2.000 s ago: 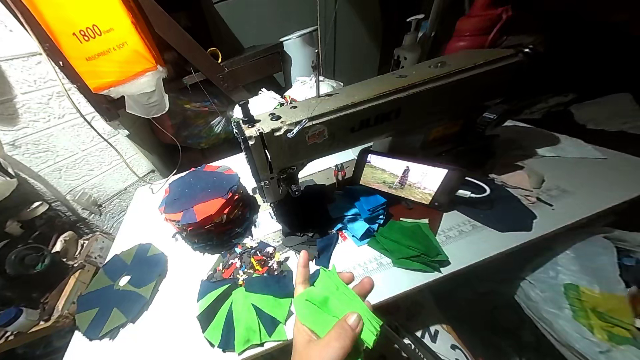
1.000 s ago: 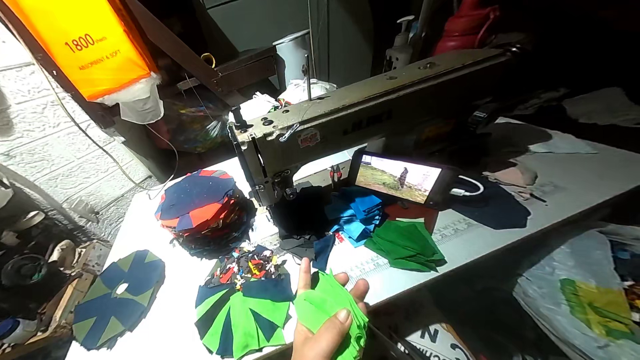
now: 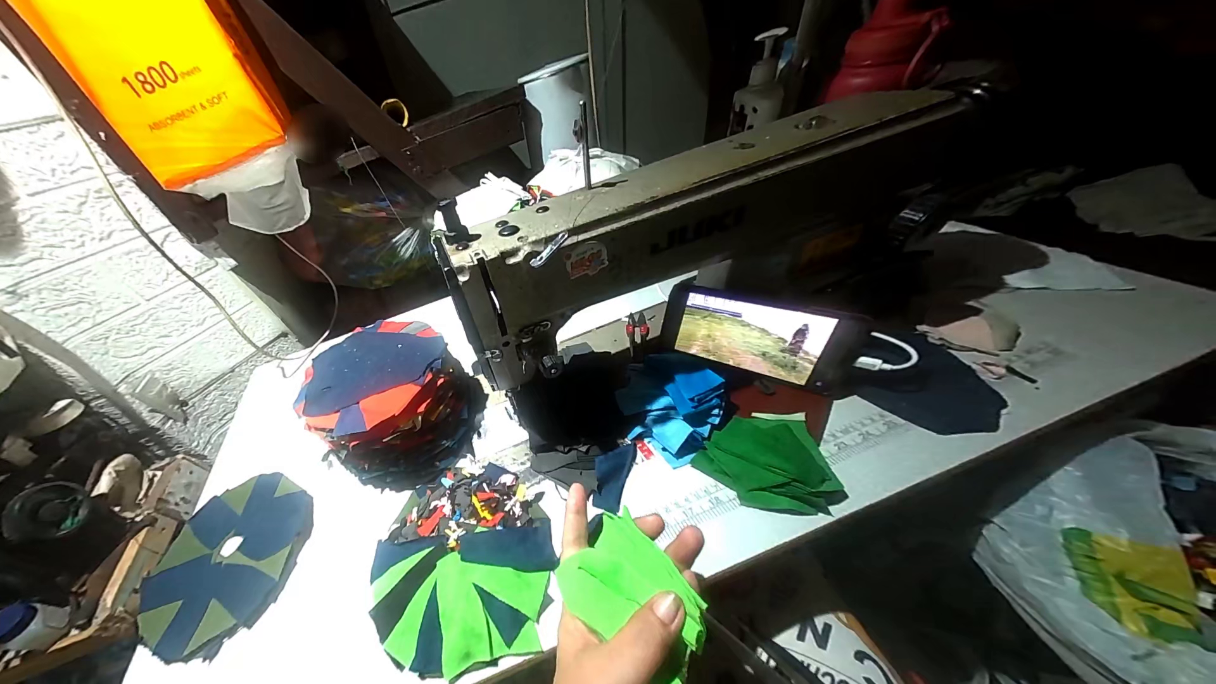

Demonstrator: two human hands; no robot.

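Observation:
Bright green cloth pieces (image 3: 627, 579) lie stacked in my left hand (image 3: 608, 617), thumb pressed on top and one finger stretched out. My right hand is not in view. Left of my left hand lies a round piece of green and navy cloth wedges (image 3: 465, 603), small scraps (image 3: 475, 503) at its upper edge. Behind stands a sewing machine (image 3: 608, 228), its needle area over dark cloth (image 3: 579, 399). Blue cloth pieces (image 3: 684, 408) and dark green pieces (image 3: 769, 465) lie right of it. At the left are a pile of round patchwork pieces (image 3: 380, 380) and a blue-green patchwork disc (image 3: 228, 565).
A phone (image 3: 755, 337) with a lit screen and white cable leans behind the cloth; red-handled nippers (image 3: 636, 328) are beside it. A ruler strip (image 3: 883, 427) runs along the white table (image 3: 1064, 332). Plastic bags (image 3: 1092, 541) stand right, an orange tissue pack (image 3: 180, 95) upper left.
The green cloth pieces have shifted and turned in my left hand. The picture on the phone screen has changed. The other cloth pieces lie as before.

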